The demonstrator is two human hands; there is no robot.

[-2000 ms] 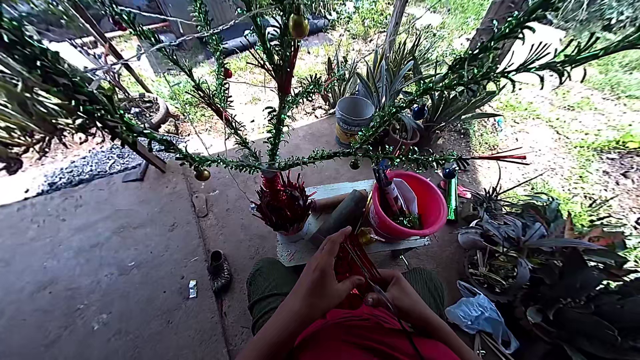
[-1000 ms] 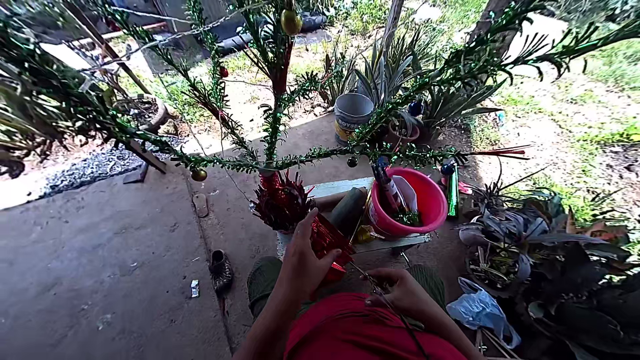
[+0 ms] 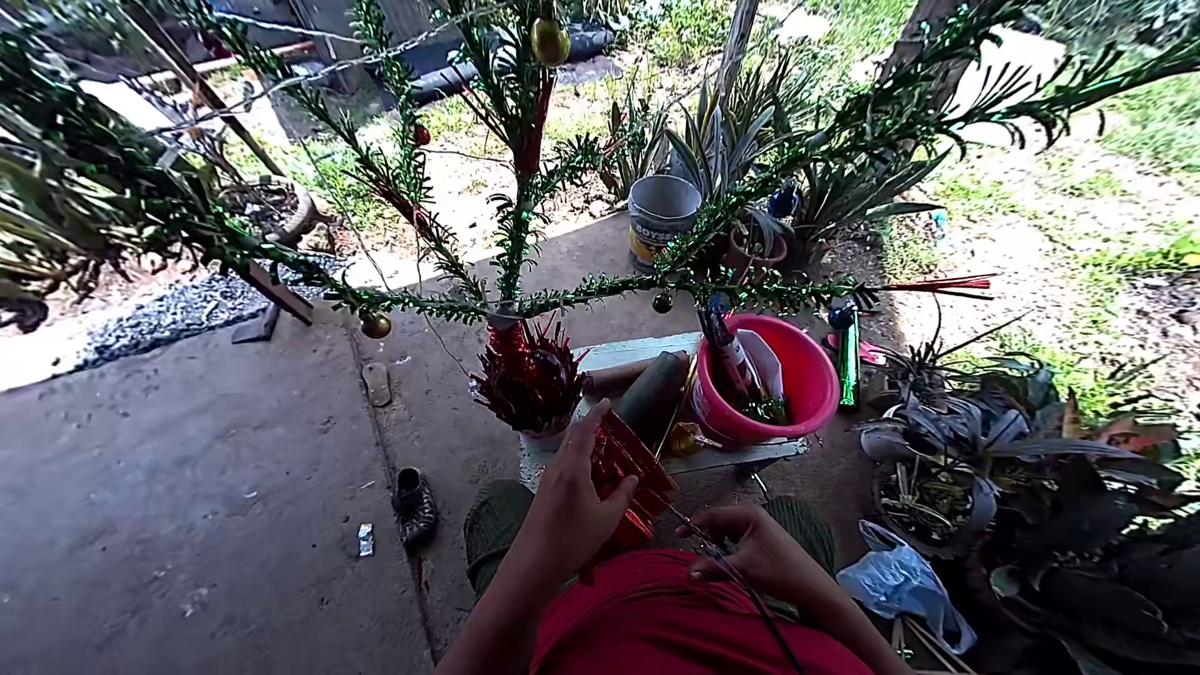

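Observation:
My left hand [image 3: 574,497] grips a piece of shiny red foil [image 3: 636,469] over my lap. In my right hand [image 3: 741,544] is a thin wire-like strand [image 3: 717,555], one end of which reaches the foil's lower right edge. Just beyond my hands, a low pale wooden bench [image 3: 647,349] bears a pot wrapped in red tinsel [image 3: 530,380], a dark cylinder [image 3: 652,398] and a pink bucket [image 3: 814,384] with rolled material inside. Green tinsel branches [image 3: 581,292] with small ball ornaments [image 3: 376,325] spread above the bench from a red-wrapped stem.
A paint bucket [image 3: 664,211] and potted plants stand behind the bench. To the right are a green foil strip [image 3: 849,366], leafy plants [image 3: 975,450] and a plastic bag [image 3: 905,581]. A dark shoe [image 3: 414,509] lies on the concrete floor at left.
The red foil, earlier narrow between both hands, now shows as a broader sheet in my left hand. My right hand has moved slightly away from my left, still with the strand.

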